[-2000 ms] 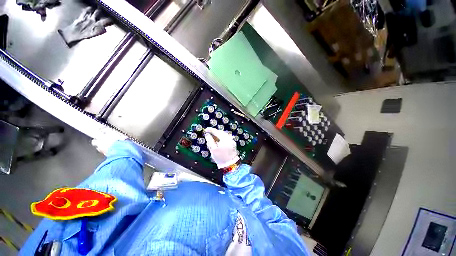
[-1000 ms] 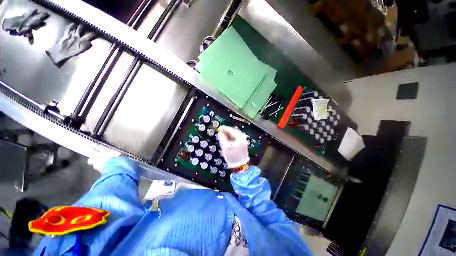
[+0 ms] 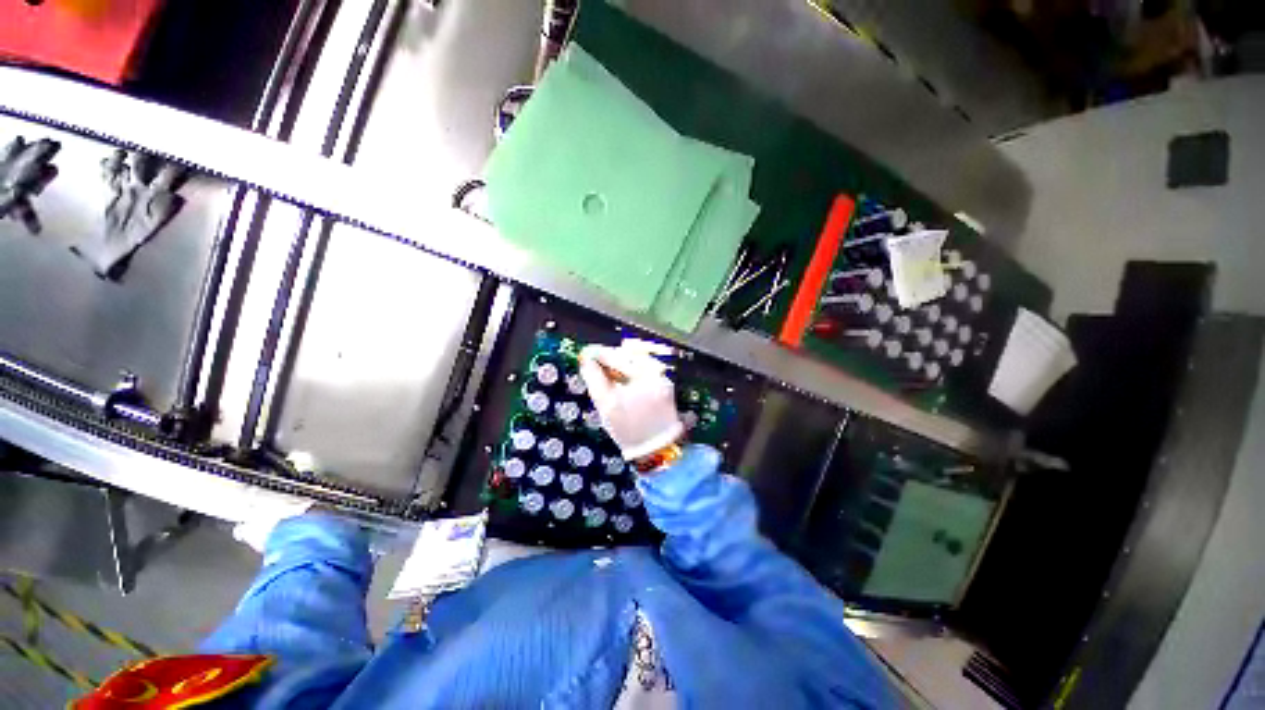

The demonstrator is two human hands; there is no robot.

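Note:
A green circuit board with rows of round-topped capacitors sits in a black carrier between the conveyor rails. My right hand, in a white glove, is over the board's far part, fingertips down by its far edge. The fingers are close together and cover some capacitors; whether they grip a small part cannot be told. My left hand, also white-gloved, is small and partly hidden by its sleeve at the near rail, left of the board.
Pale green sheets lie on the green bench beyond the rail, beside thin dark sticks and a capacitor board with a red strip. Right along the line, a green sheet lies over another carrier. Grey gloves lie between the rails at left.
My right hand has moved from the middle of the board to its far edge, uncovering more capacitors. My left hand stays by the near rail. The view has shifted and turned.

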